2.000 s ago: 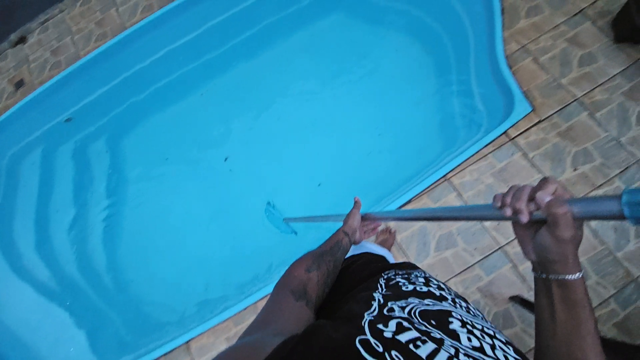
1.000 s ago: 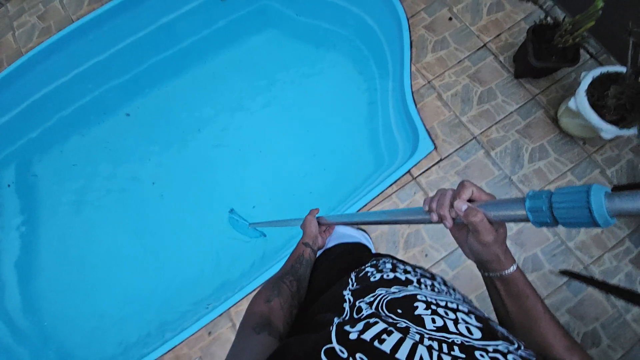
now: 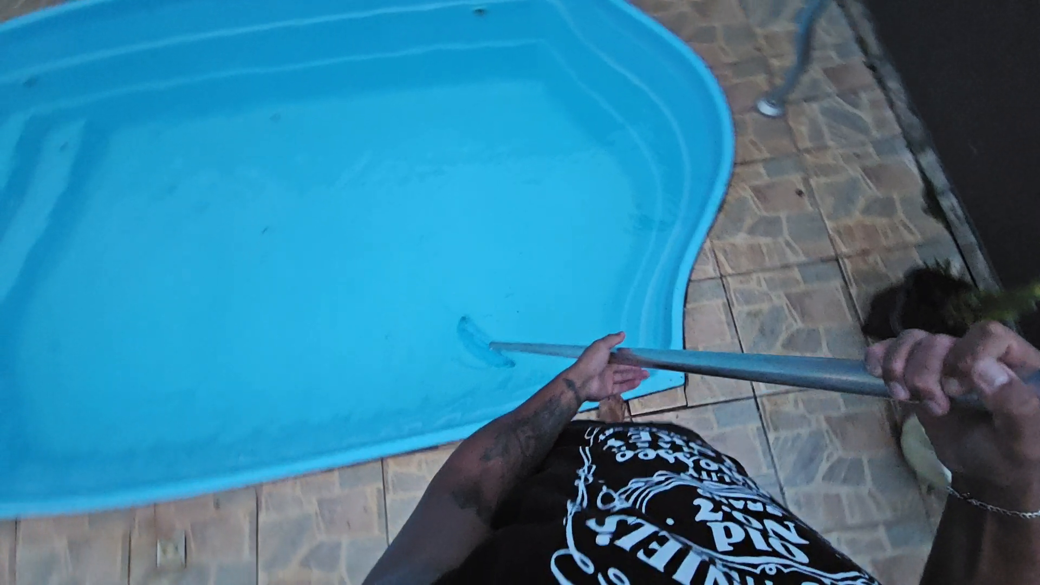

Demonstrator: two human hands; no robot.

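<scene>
A long metal telescopic pole (image 3: 756, 367) slants from the right edge out over the blue pool (image 3: 366, 244). At its far end a curved blue pool-cleaning head (image 3: 481, 341) sits in the water; its exact type is unclear. My right hand (image 3: 959, 366), with a chain bracelet on the wrist, is wrapped around the pole at the right. Nearer the far end, my left hand (image 3: 605, 370) holds the pole between thumb and palm, its fingers loosely extended over the pool's edge. The pole's rear end is hidden or out of view.
Stone-patterned tiles (image 3: 780, 211) surround the pool. A grey hose or pipe (image 3: 792, 69) lies at the upper right, near a dark strip beyond a curb (image 3: 926, 154). A blurred plant (image 3: 926, 301) and part of a pale pot (image 3: 922, 451) are beside my right hand.
The view has swung a lot, bringing the pool's rounded end and the grey hose into sight. Both hands stay on the pole, and its head remains in the water.
</scene>
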